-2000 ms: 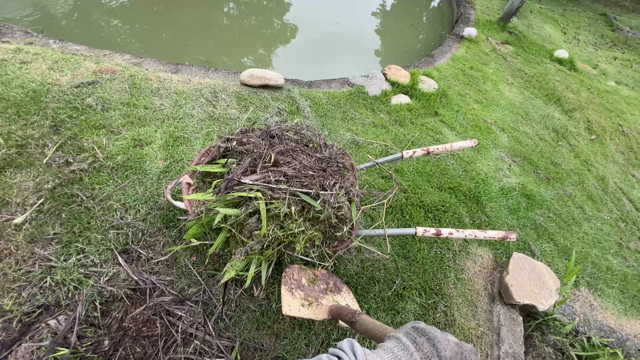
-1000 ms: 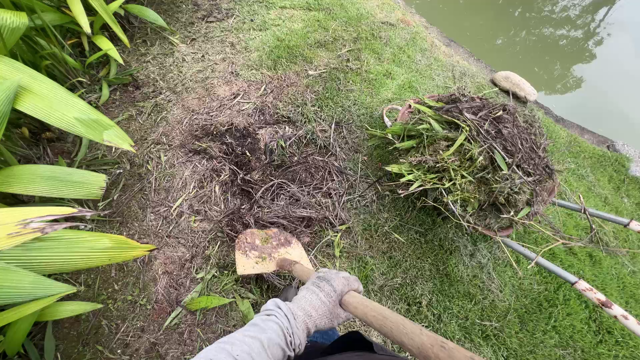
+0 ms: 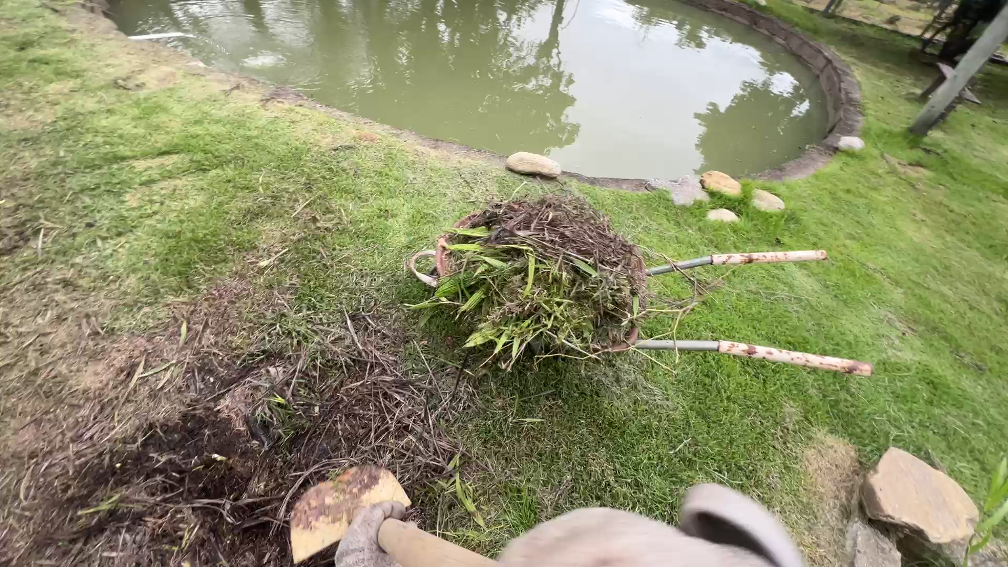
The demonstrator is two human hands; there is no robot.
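My left hand, in a pale work glove, grips the shovel near its blade at the bottom edge. The shovel's worn, soil-stained blade lies over a heap of dark dry plant litter; its wooden shaft runs out of view. A blurred pale shape very near the camera, perhaps my gloved right hand, fills the bottom centre; its fingers cannot be made out. Beyond stands a wheelbarrow piled with cut green leaves and brown stalks, its rusty, pale-gripped handles pointing right.
A green pond with a low masonry rim lies ahead. Several stones sit along its near edge, one a rounded stone. A large angular rock is at lower right, and a leaning post at upper right. Grass surrounds the wheelbarrow.
The view has swung from the litter heap and leafy plants back toward the pond. My left hand, on the shaft away from the blade one second ago, is now close beside the blade.
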